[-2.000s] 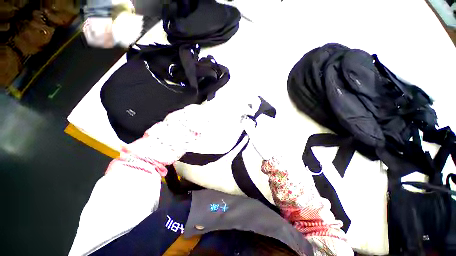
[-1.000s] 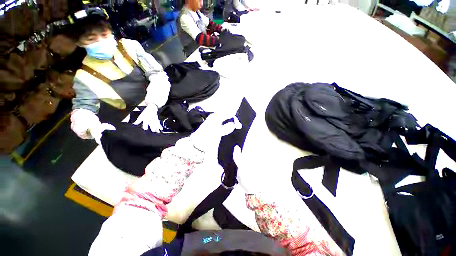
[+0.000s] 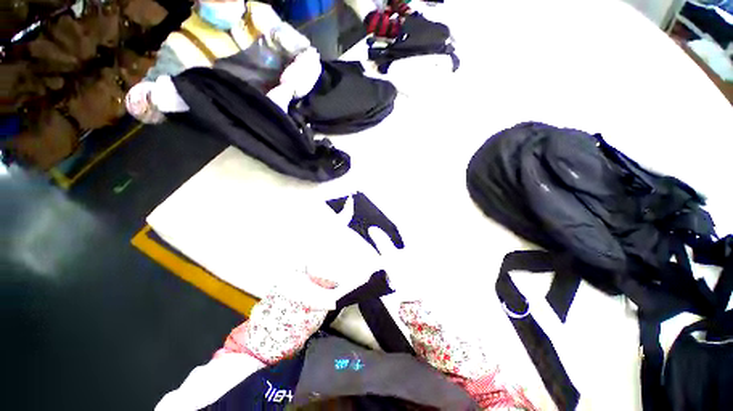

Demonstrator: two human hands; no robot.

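Note:
A black strap (image 3: 375,317) runs up from my apron to my hands over the white table. Its wide end (image 3: 371,218) shows beyond, with white fingers crossing it. My left hand (image 3: 341,233), in a white glove, blends into the tabletop and grips the strap. My right hand (image 3: 387,261), also gloved white, is on the strap from the right, its fingers over the dark fabric. The outlines of both hands are washed out. No ring can be made out on this strap.
A pile of black bags (image 3: 546,193) lies right, with a loose strap and silver ring (image 3: 515,308) nearer me. Another black bag (image 3: 699,365) is at the lower right edge. Across the corner, a masked person holds a black bag (image 3: 249,120); more bags (image 3: 346,96) lie beyond.
My hands and the strap have come closer to me in the picture, and the strap's ring no longer shows. The other person has lifted the black bag off the table's left side.

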